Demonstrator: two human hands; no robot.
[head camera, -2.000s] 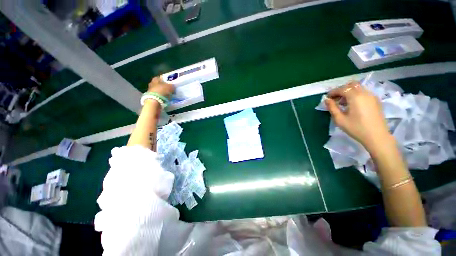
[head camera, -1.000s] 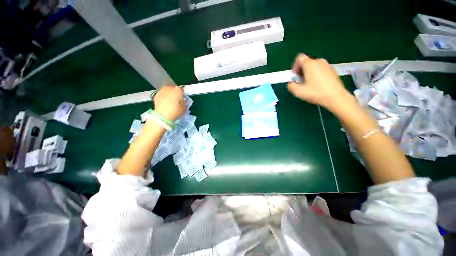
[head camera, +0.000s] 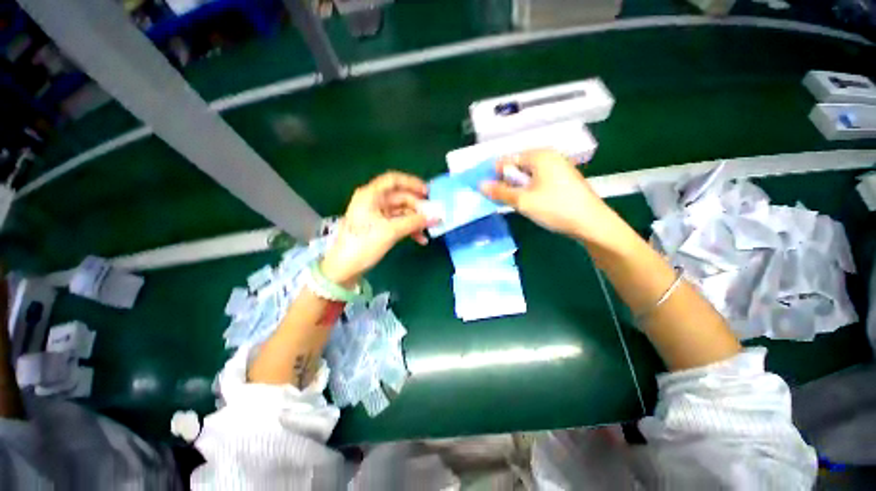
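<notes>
My left hand (head camera: 377, 225) and my right hand (head camera: 547, 195) hold a blue card (head camera: 463, 195) between them, above the bench. A small white piece shows at my left fingertips and another at my right fingertips. Below the held card, a darker blue card (head camera: 480, 242) and a pale blue card stack (head camera: 489, 288) lie on the green bench. A loose heap of small pale leaflets (head camera: 365, 355) lies at the left, partly behind my left forearm. A larger heap of white folded papers (head camera: 768, 264) lies at the right.
Two long white boxes (head camera: 543, 110) lie on the belt behind my hands, and two more (head camera: 845, 120) at the far right. A pale rail (head camera: 384, 222) runs between bench and belt. A grey post (head camera: 182, 120) slants at the left. Small white blocks (head camera: 58, 360) and a person's sleeve (head camera: 72, 446) are at far left.
My hands have come together from the two heaps to above the card stacks and now hold a blue card. The pair of boxes on the belt has moved right.
</notes>
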